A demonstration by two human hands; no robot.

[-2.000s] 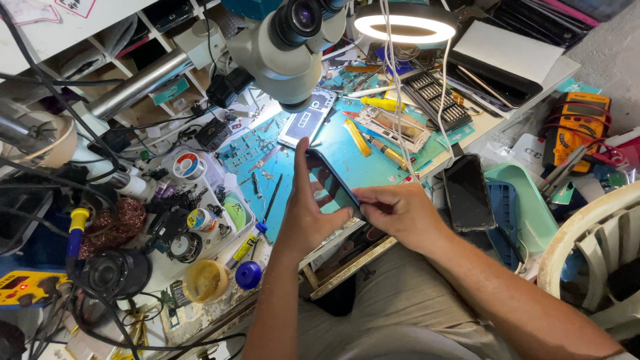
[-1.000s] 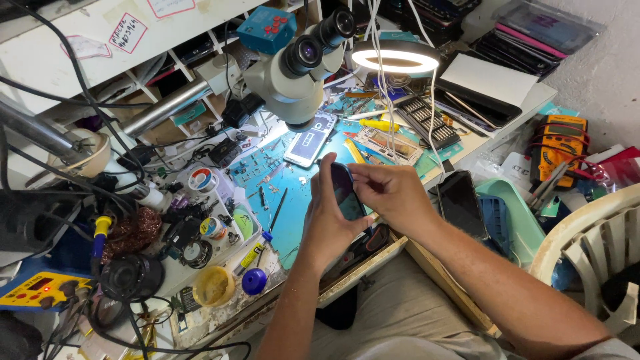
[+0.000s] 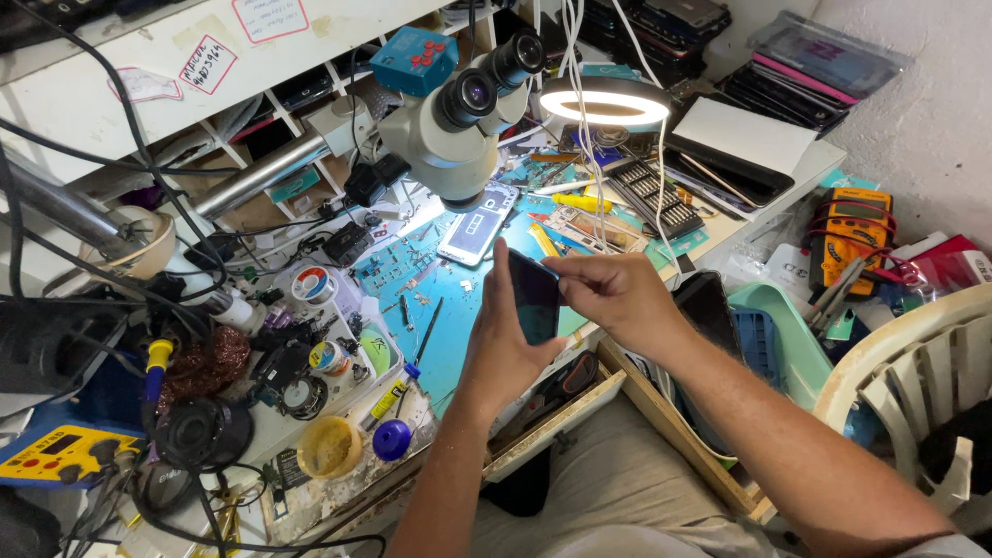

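Note:
A dark smartphone (image 3: pixel 536 301) is held tilted above the front edge of the blue work mat (image 3: pixel 457 329). My left hand (image 3: pixel 504 341) grips it along its left side and bottom, thumb at the lower right corner. At the phone's upper right edge, the fingertips of my right hand (image 3: pixel 612 298) are pinched together; whether they hold something small cannot be told. Behind the phone, a white opened phone (image 3: pixel 474 229) lies on the mat under the stereo microscope (image 3: pixel 446 147). The ring lamp (image 3: pixel 604 105) shines to its right.
An open wooden drawer (image 3: pixel 558 426) with scissors (image 3: pixel 580 373) inside is below my hands. Left stand a solder spool (image 3: pixel 312 285), a yellowish cup (image 3: pixel 329 447) and a soldering station (image 3: pixel 66 457). A screwdriver bit set (image 3: pixel 655 199), a green tray (image 3: pixel 783 341) and a multimeter (image 3: pixel 852 232) are right.
The phone's dark face has turned more toward the camera, while both hands stay on or at it. More of the open drawer with scissors shows below the hands.

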